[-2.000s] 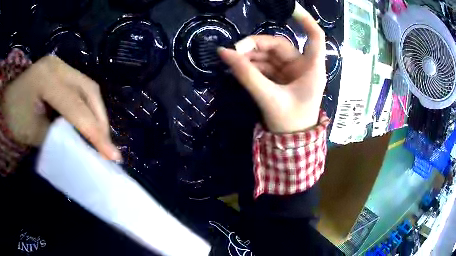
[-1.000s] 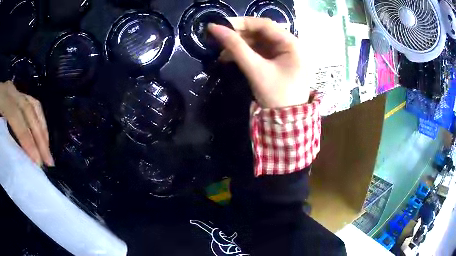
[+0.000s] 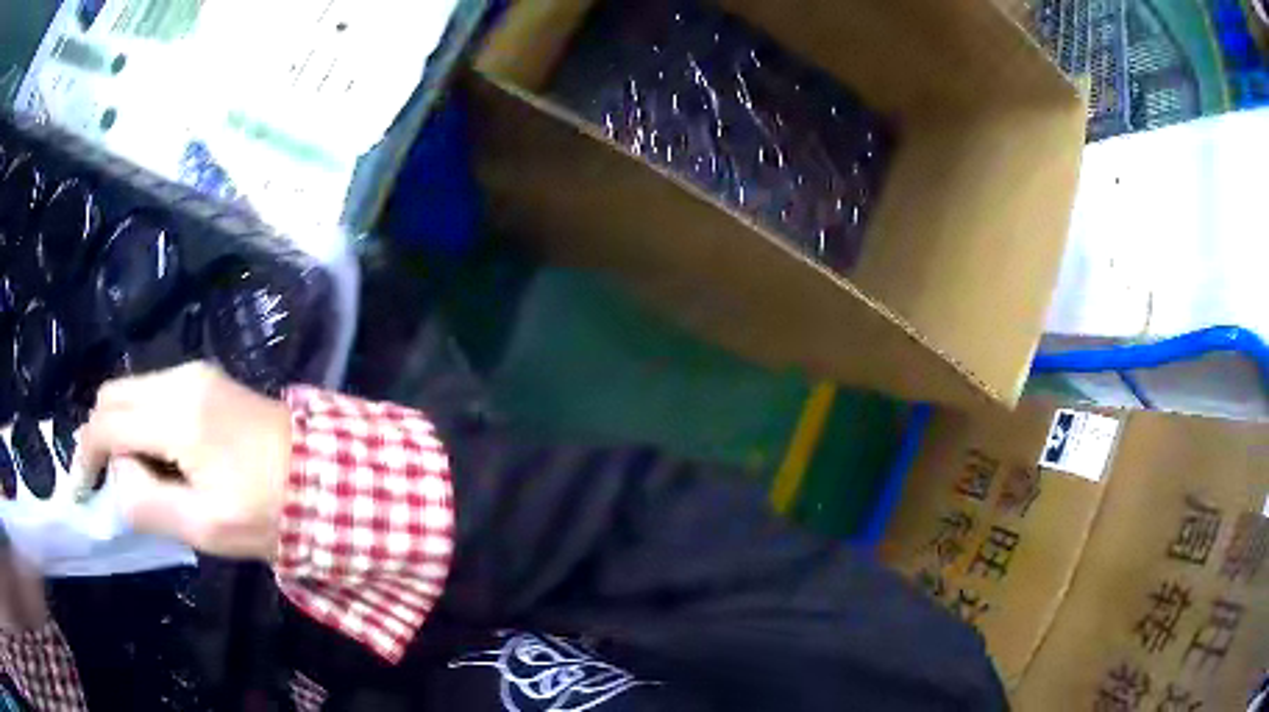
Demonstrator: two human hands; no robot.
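Observation:
The white label sheet [image 3: 105, 545] with black round labels is at the left edge, bent and blurred. My right hand [image 3: 195, 452], in a red-checked cuff, has thumb and fingers closed at the sheet's upper edge beside a black label. My left hand [image 3: 20, 595] is at the lower left, blurred and cut off by the picture's edge, touching or just below the sheet; its fingers are hidden. The black blister tray [image 3: 209, 223] lies beyond my hands, with glossy round black parts [image 3: 139, 267] in its pockets.
An open brown carton [image 3: 974, 237] stands at upper right with shiny dark crumpled material inside. Printed brown cartons [image 3: 1155, 556] and a blue tube [image 3: 1155, 355] are at right. Printed white sheets [image 3: 278, 84] lie at upper left. A yellow line crosses the green floor.
The view has swung right and down, so tray and hands now sit at the left and the carton is in full view. My right hand has moved from a tray part to the label sheet.

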